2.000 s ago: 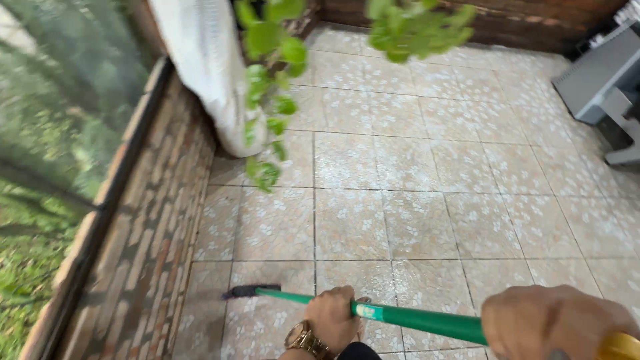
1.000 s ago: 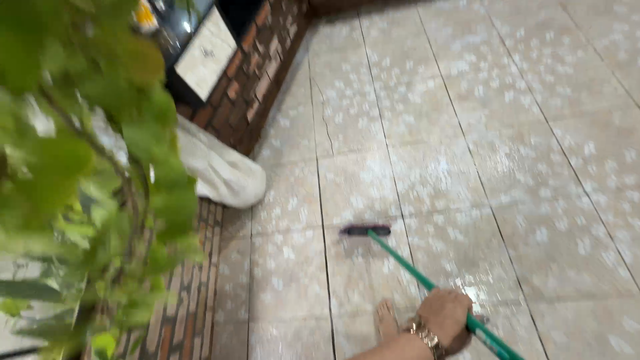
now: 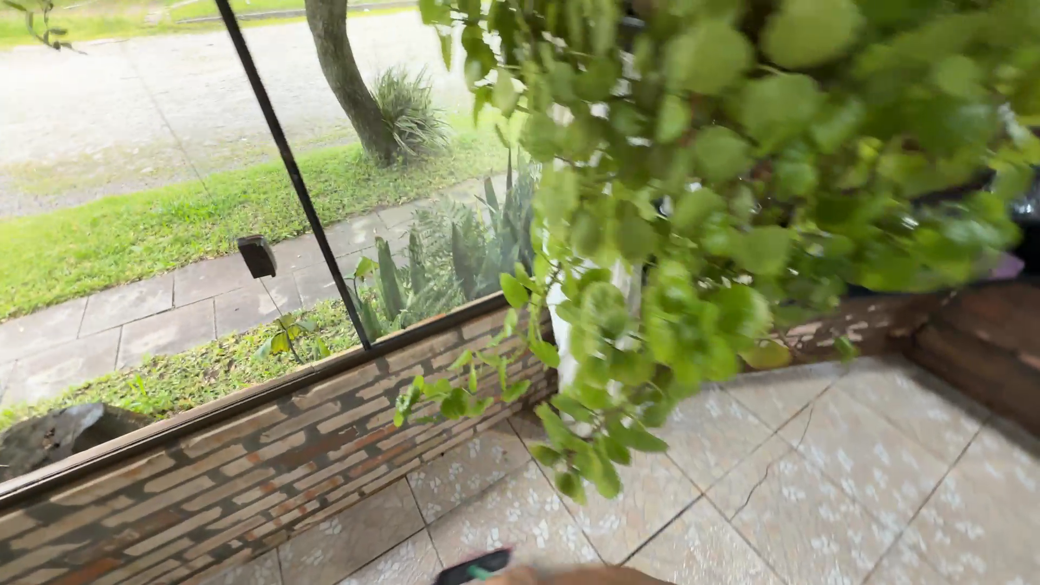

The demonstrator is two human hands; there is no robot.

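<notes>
Only the head of a broom [image 3: 474, 566] shows at the bottom edge of the view, dark and blurred, low over the tiled floor [image 3: 650, 520] near the brick wall. A short bit of its green handle runs into a blurred strip of skin, which looks like my left hand [image 3: 581, 576], closed at the handle; its fingers are mostly cut off by the frame. The rest of the handle is out of view. My right hand is not in view.
A leafy hanging plant [image 3: 650, 325] fills the upper right and hides part of a white cloth [image 3: 562, 325]. Along the left runs a low brick wall [image 3: 268, 463] under a glass pane with a black frame [image 3: 296, 179]. A dark brick ledge [image 3: 975, 349] stands at right.
The view has swung up and left toward the window. My left hand and the broom head, in mid-floor a second ago, now sit at the bottom edge. My right hand, seen two seconds ago, is gone from view.
</notes>
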